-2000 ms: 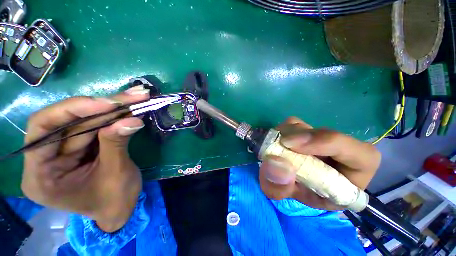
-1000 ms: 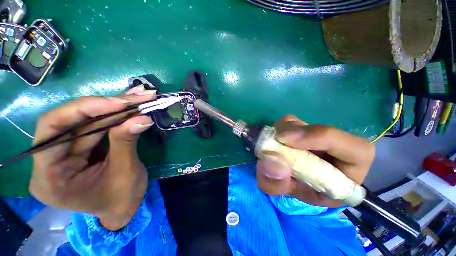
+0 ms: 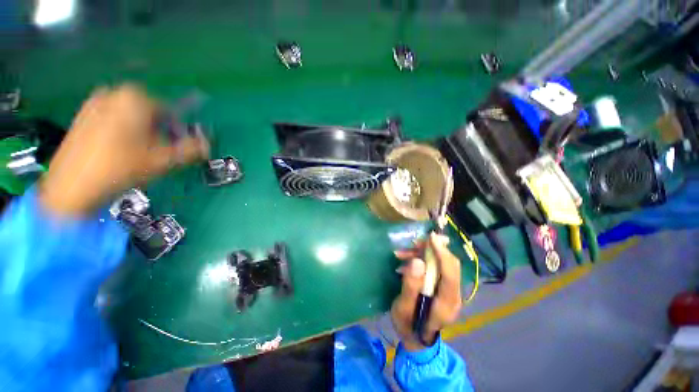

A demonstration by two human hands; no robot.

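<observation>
My right hand (image 3: 431,295) grips the soldering iron (image 3: 429,269) upright, its front end at the near right rim of the brown tube-like pot (image 3: 389,205). My left hand (image 3: 115,149) is raised over the left of the mat, blurred by motion. Its fingers close on a blurred dark item (image 3: 178,129); whether this is a housing or the tweezers I cannot tell. The black holding fixture (image 3: 262,273) stands near the front edge, with no silver-rimmed housing seen in it. One housing (image 3: 223,171) lies on the mat just right of and below my left fingers.
Overlapping housings (image 3: 159,235) lie at left. A bench fan (image 3: 335,180) stands left of the pot. A dark ribbed box (image 3: 487,172) and coloured tool handles (image 3: 548,249) are at right. Solder wire (image 3: 180,338) runs to small pinkish parts (image 3: 268,342). Single housings (image 3: 289,54) lie farther back.
The view has lifted and widened. Both hands have left the fixture: my left went up and left, my right brought the iron to the pot. The silver-rimmed housing is gone from the fixture.
</observation>
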